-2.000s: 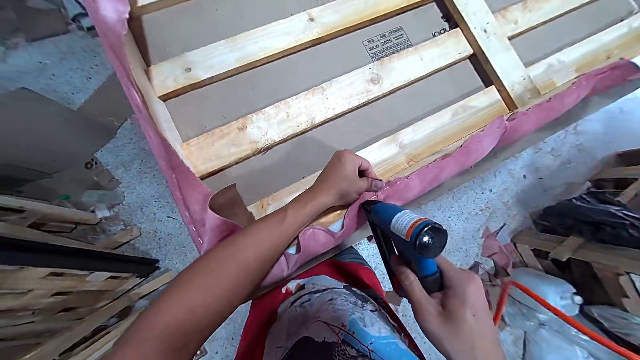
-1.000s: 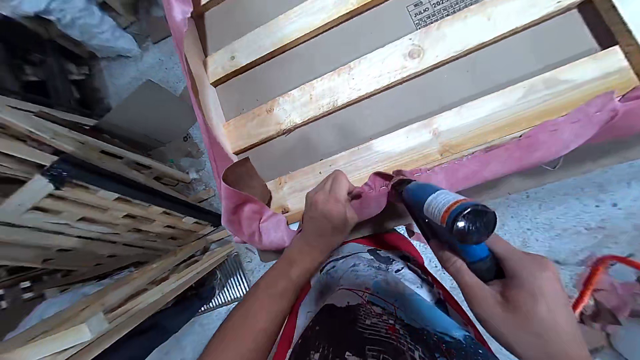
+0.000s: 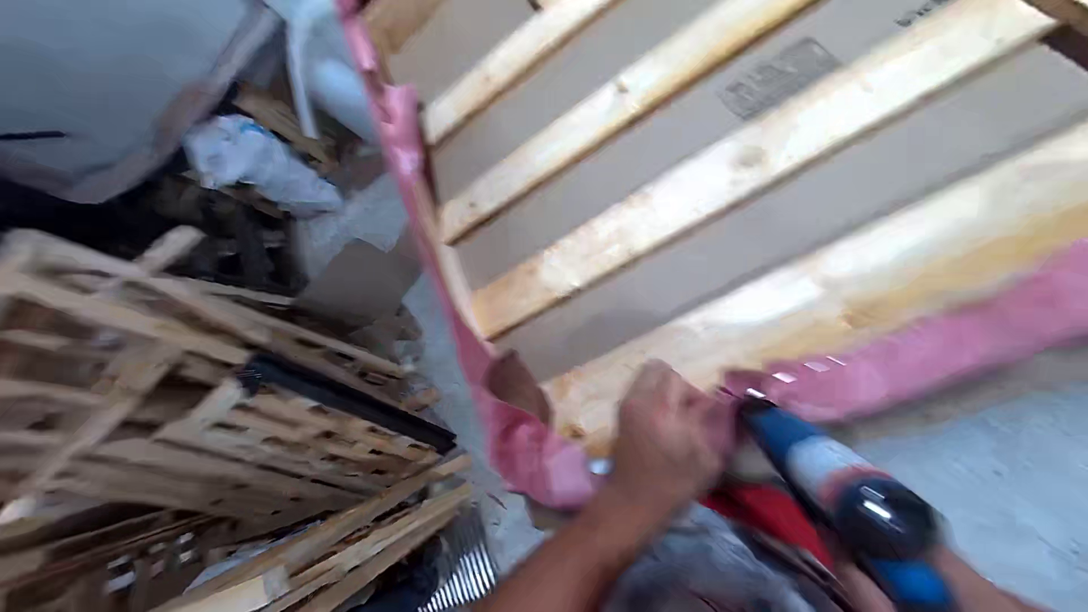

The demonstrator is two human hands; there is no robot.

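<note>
Pink fabric is folded over the edge rail of a slatted wooden frame, with a row of staples showing near the tool. My left hand pinches the fabric against the rail, close to the frame's near corner. In my right hand, mostly hidden behind the tool at the bottom edge, is a blue and black pneumatic staple gun. Its nose touches the fabric just right of my left fingers. Bunched fabric hangs at the corner beside a brown flap. The view is blurred.
Stacked wooden frames stand at the left, with a black bar across them. Cardboard lies on the floor beyond. White plastic lies at the upper left. Grey board shows behind the slats.
The view has swung left, bringing in more of the stacked frames. Both hands and the staple gun have moved along the rail nearer the corner with the bunched fabric.
</note>
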